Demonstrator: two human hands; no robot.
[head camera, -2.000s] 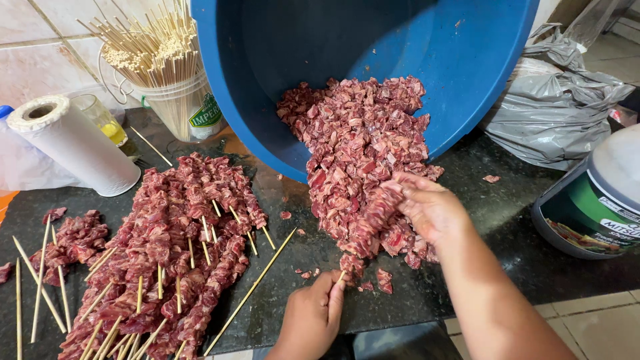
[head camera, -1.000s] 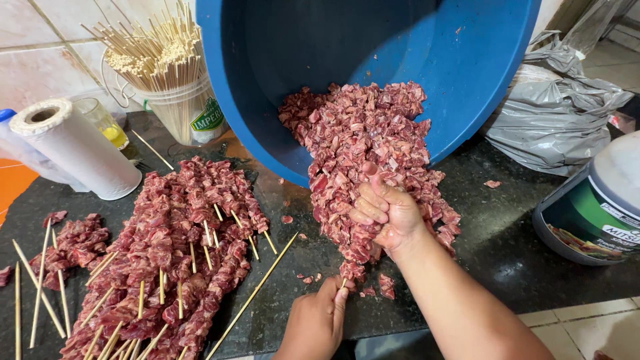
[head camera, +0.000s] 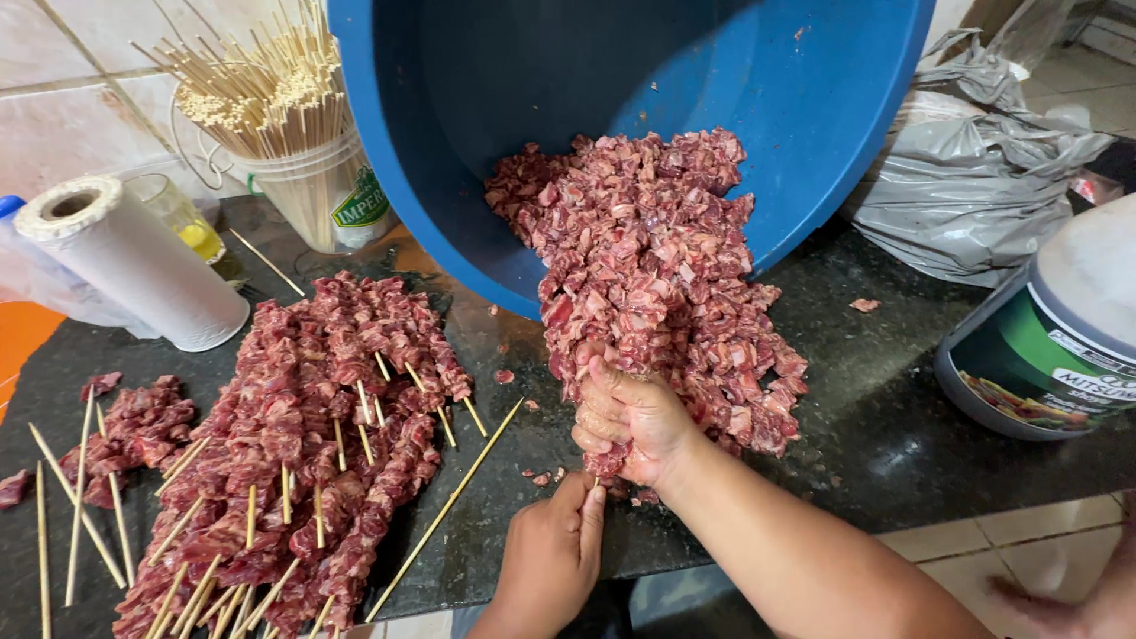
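Observation:
My left hand (head camera: 557, 541) pinches the lower end of a wooden skewer at the counter's front edge. My right hand (head camera: 632, 422) is wrapped around the meat threaded on that skewer, just above the left. Behind the hands, a heap of raw meat pieces (head camera: 648, 257) spills out of a tilted blue plastic tub (head camera: 426, 204) onto the counter. To the left lies a pile of meat skewers (head camera: 311, 382), with wooden ends sticking out. One bare wooden skewer (head camera: 448, 506) lies between that pile and my left hand.
At the left are a small meat heap (head camera: 146, 422) with loose skewers, a paper roll (head camera: 146, 266), a glass (head camera: 177, 213) and a plastic bucket of skewers (head camera: 306, 191). Grey plastic bags (head camera: 976, 177) and a large sauce container (head camera: 1047, 346) stand right. Part of a person's limb (head camera: 1087, 603) shows lower right.
My right hand has moved down the skewer toward my left hand, its fingers now closed around the meat. My left hand still pinches the skewer's end. A limb has appeared at the lower right.

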